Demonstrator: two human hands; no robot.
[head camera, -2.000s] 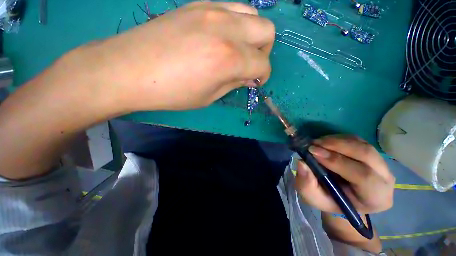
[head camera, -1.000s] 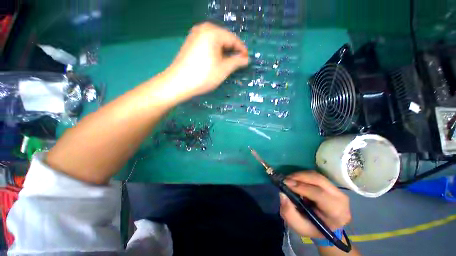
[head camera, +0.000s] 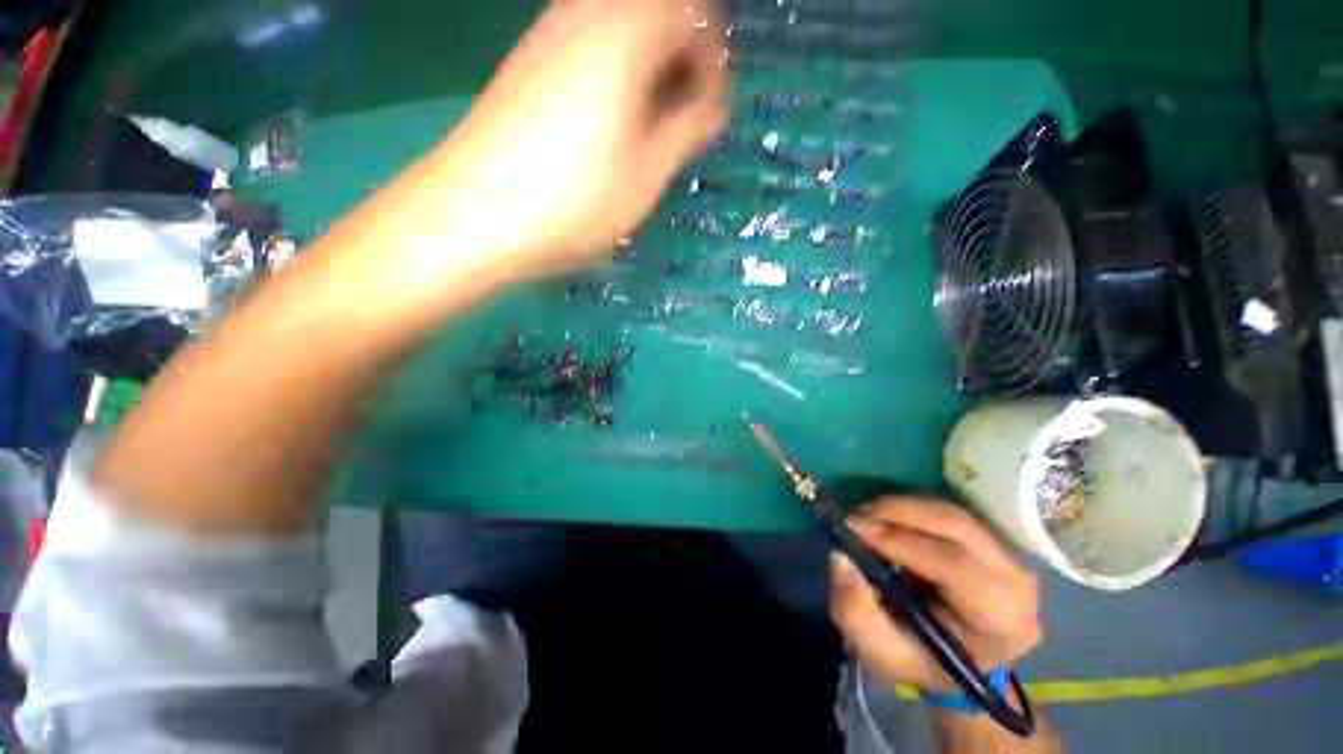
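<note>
My right hand (head camera: 943, 589) holds the black soldering iron (head camera: 916, 616) like a pen at the bench's front edge. Its coppery tip points up and left over the green mat. My left hand (head camera: 626, 133) is blurred at the top, stretched over the left side of the rows of finished board assemblies (head camera: 763, 273). Its fingers are curled near the boards at the upper edge; whether they hold anything cannot be seen. A tangled pile of wired components (head camera: 567, 380) lies on the mat below my left forearm.
A round fan grille (head camera: 1007, 280) stands to the right. An off-white tip-cleaning pot (head camera: 1127, 494) with dross is at the right front. A clear plastic bag with a white label (head camera: 140, 262) lies at the left. A thin white strip (head camera: 770, 379) lies below the rows.
The view has shifted from the bench edge to the wider bench. My left hand has moved from the board near the iron's tip up to the far rows. My right hand still holds the iron.
</note>
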